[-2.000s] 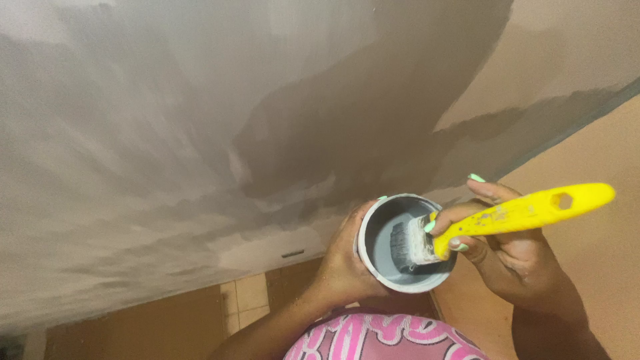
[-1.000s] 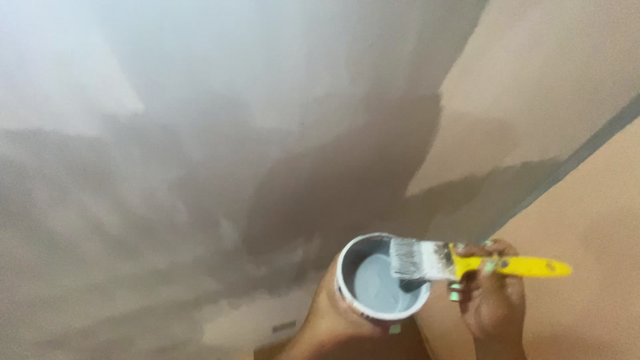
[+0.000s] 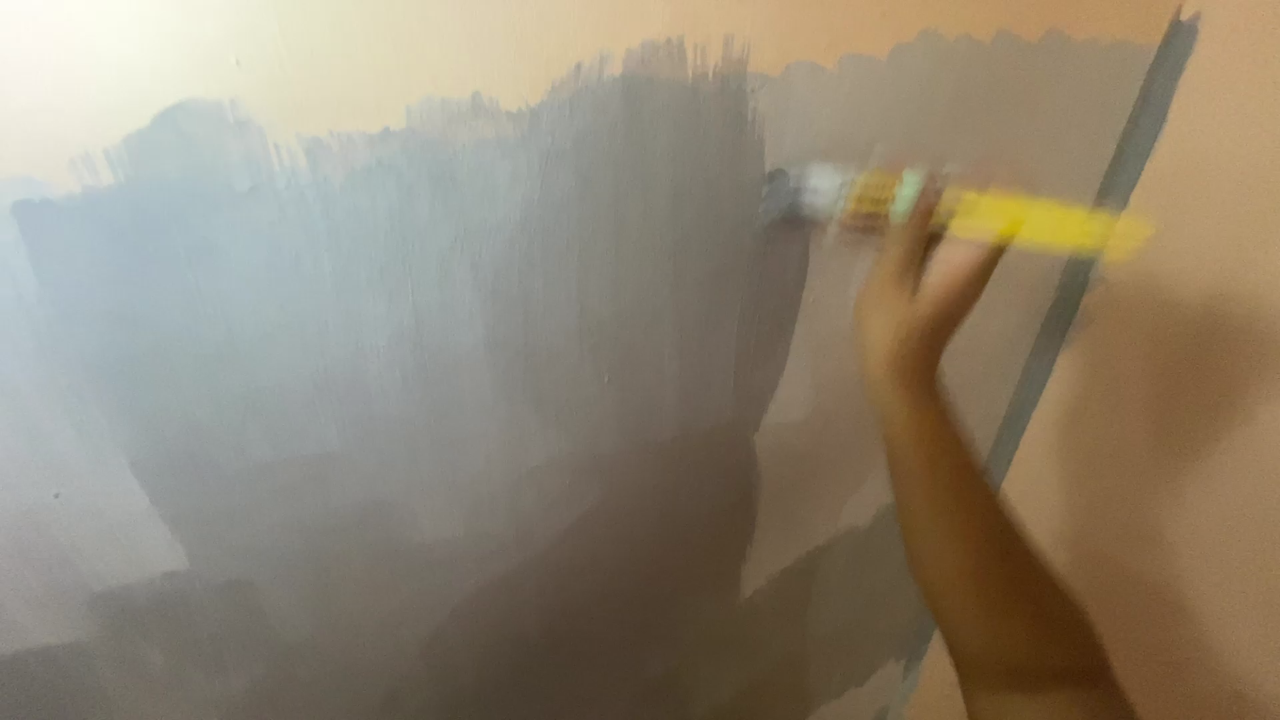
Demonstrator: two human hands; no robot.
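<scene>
My right hand (image 3: 925, 270) grips a paintbrush (image 3: 1040, 222) with a yellow handle, its arm reaching up from the lower right. The brush lies roughly level, blurred by motion, its dark bristle end pointing left at the right edge of the darker grey paint (image 3: 620, 250) on the wall. Whether the bristles press on the wall is hard to tell from the blur. My left hand and the paint container are out of view.
Bare cream-orange wall (image 3: 330, 50) shows above the ragged top edge of the paint. A narrow dark grey stripe (image 3: 1060, 310) slants down the right side, with a peach-coloured wall (image 3: 1190, 420) beyond it. Shadows fall on both surfaces.
The brush has gone from over the paint container up to the wall in my right hand. The view has tilted up, and my left hand with the container has left it.
</scene>
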